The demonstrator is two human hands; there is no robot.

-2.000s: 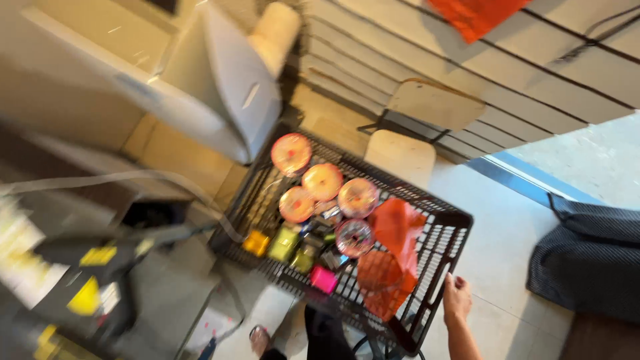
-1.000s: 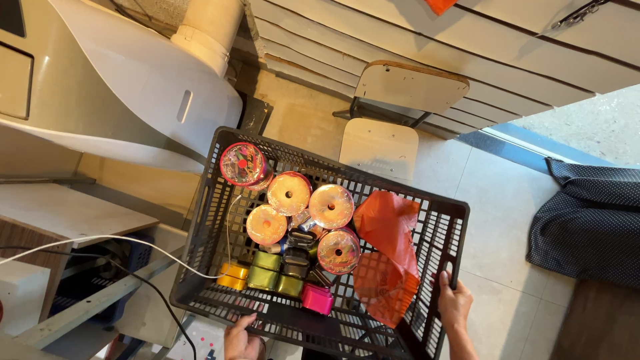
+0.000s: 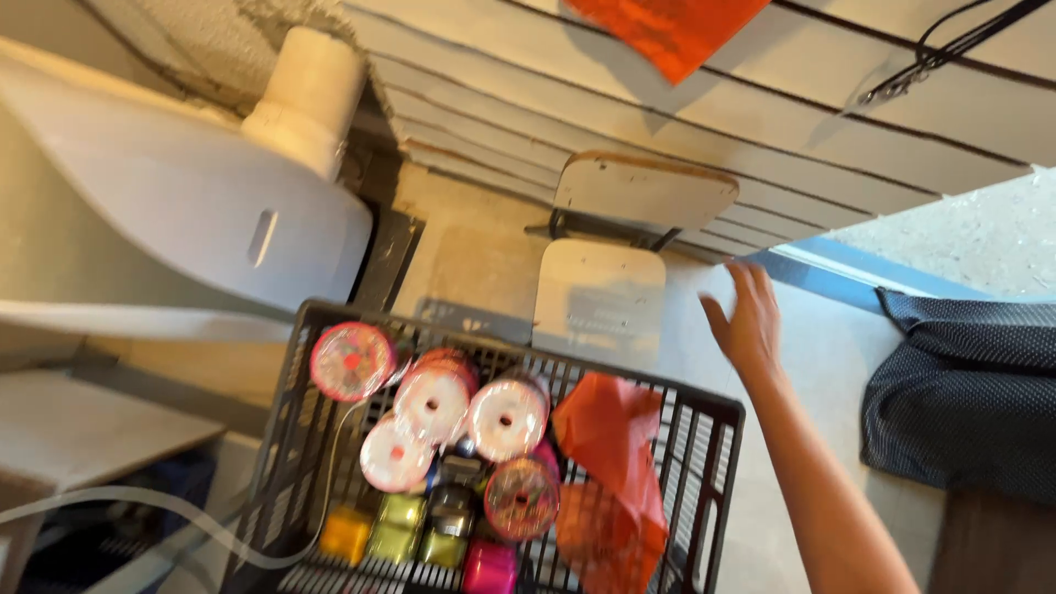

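Observation:
My right hand is raised off the black plastic crate, beyond its right corner, with fingers apart and holding nothing. My left hand is out of view. In the crate lie several round spools in clear wrap, some with pink or red rims, and an orange-red crumpled sheet on the right. Small shiny containers stand near the lower side: a yellow one, green ones, black ones and a magenta one.
A chair stands beyond the crate against a slatted wall. A large white and grey machine is at left, above a table. A pale cable crosses the crate's left side. Dark dotted fabric lies at right.
My right hand has let go of the crate's right edge and moved up and away. My left hand, at the near edge one second ago, has left the view. The crate sits lower in view.

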